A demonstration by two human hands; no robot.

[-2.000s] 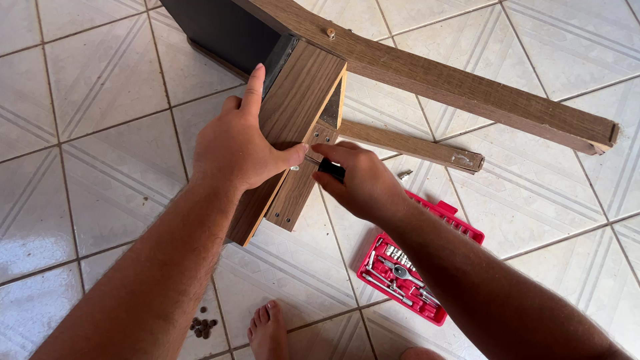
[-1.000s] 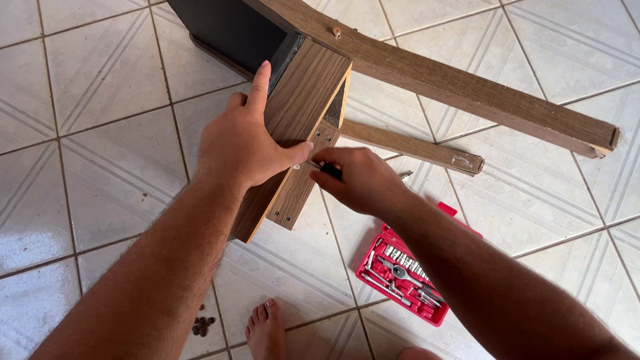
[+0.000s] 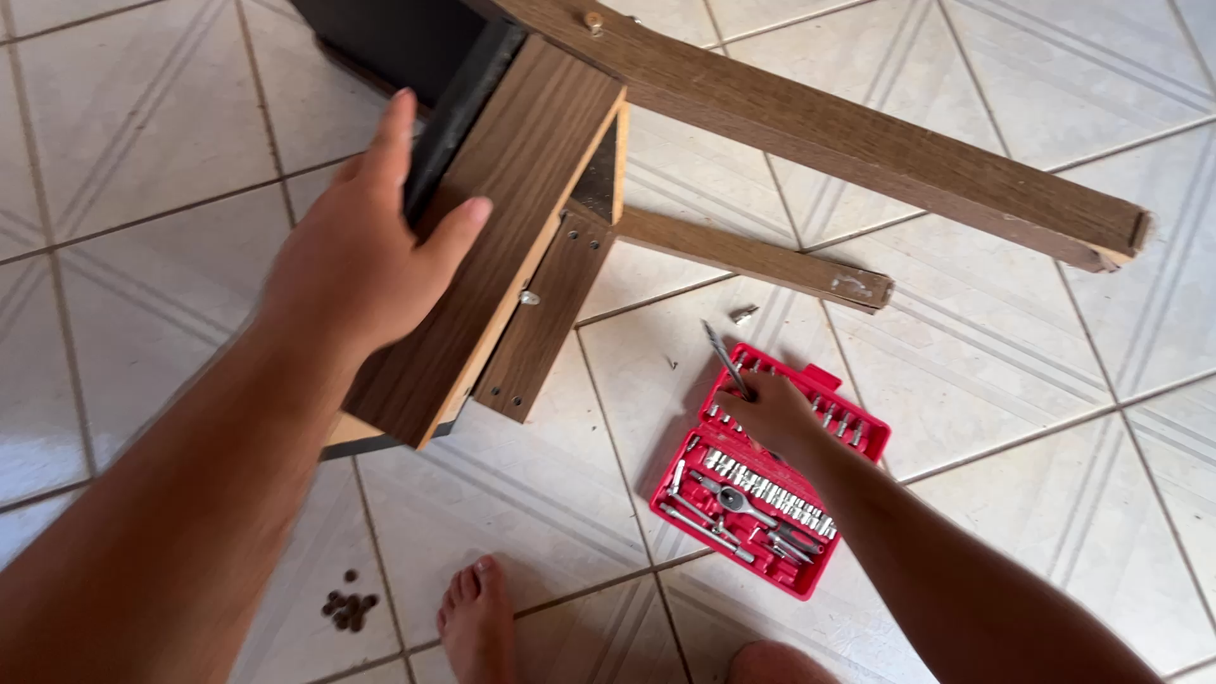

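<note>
My left hand (image 3: 366, 237) rests at the edge of a wood-grain panel (image 3: 494, 228) of an overturned chair, beside its black seat (image 3: 408, 38), fingers apart. My right hand (image 3: 774, 408) is over the lid of an open red socket set case (image 3: 746, 513), closed around a screwdriver (image 3: 726, 353) whose metal shaft points up and left; its handle is mostly hidden. A lower wood-grain strip (image 3: 546, 323) with screw holes lies beside the panel. A small pale piece (image 3: 529, 298) sits at the gap between them. Sockets (image 3: 769, 489) and a ratchet handle (image 3: 746, 503) lie in the case.
A long wooden leg (image 3: 855, 142) and a shorter one (image 3: 760, 258) extend right from the chair. A small metal bit (image 3: 745, 314) lies on the tiled floor above the case. Small brown round pieces (image 3: 350, 608) are at the lower left, near my bare foot (image 3: 478, 622).
My right hand has left the screw area on the strip and moved right and down to the red case, with the screwdriver still in it. My left hand has shifted off the panel's lower edge, up and left.
</note>
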